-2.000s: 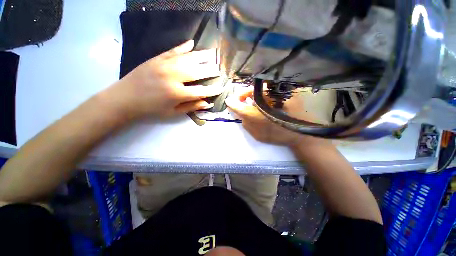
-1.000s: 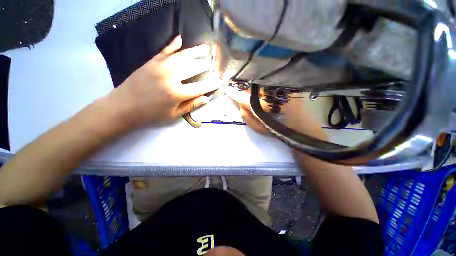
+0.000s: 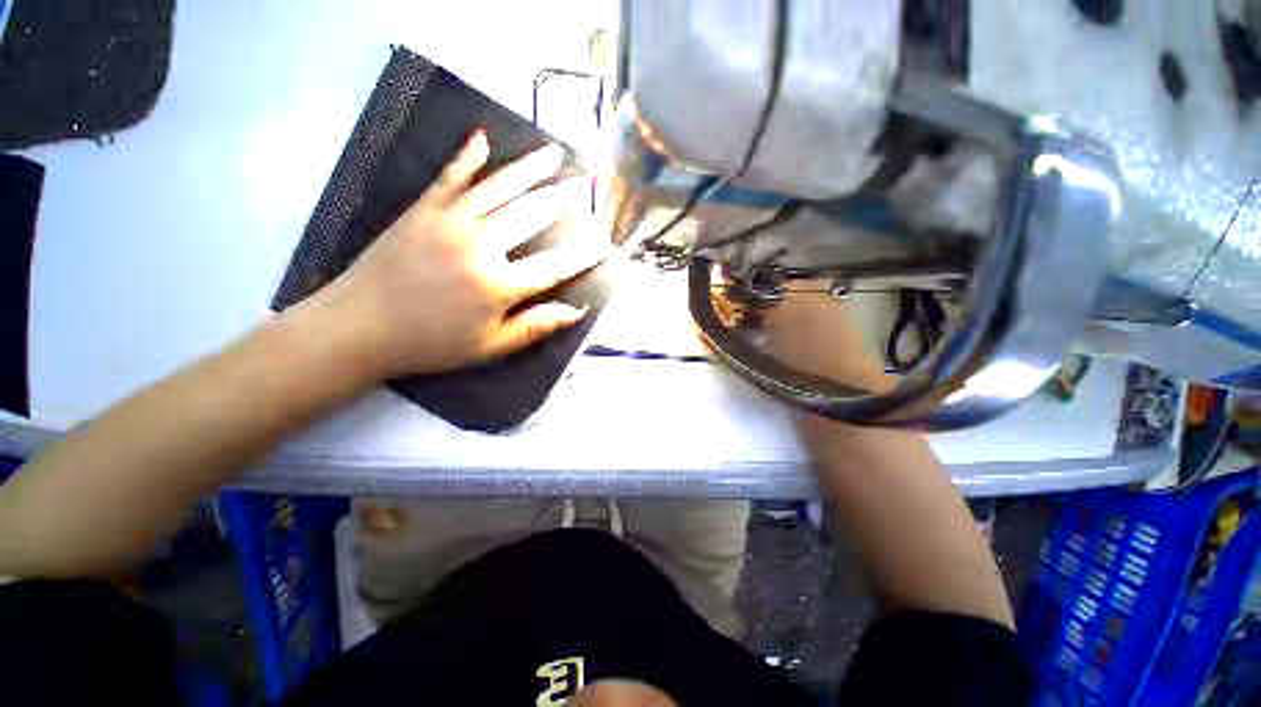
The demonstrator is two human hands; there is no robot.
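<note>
A dark fabric panel (image 3: 477,394) with rounded corners lies tilted on the white table, its woven textured strip along the upper left edge. My left hand (image 3: 463,263) lies flat on it with spread fingers, holding it down, fingertips near the needle area. The panel's right edge reaches the brightly lit needle area of the sewing machine (image 3: 844,97). My right hand (image 3: 781,325) is mostly hidden behind the curved shiny metal guard (image 3: 1030,318), right of the needle. Its fingers are not clear, and I cannot tell what it holds.
Dark cut pieces (image 3: 83,62) lie at the table's far left. Black looped scissor handles (image 3: 916,329) show behind the guard. Small cluttered items (image 3: 1145,408) lie at the table's right end. Blue slatted crates (image 3: 1127,580) stand below the table edge on both sides.
The panel has turned, so its textured strip now runs along the upper left and a rounded corner points towards me. My left hand stays on it. The guard appears shifted left in view.
</note>
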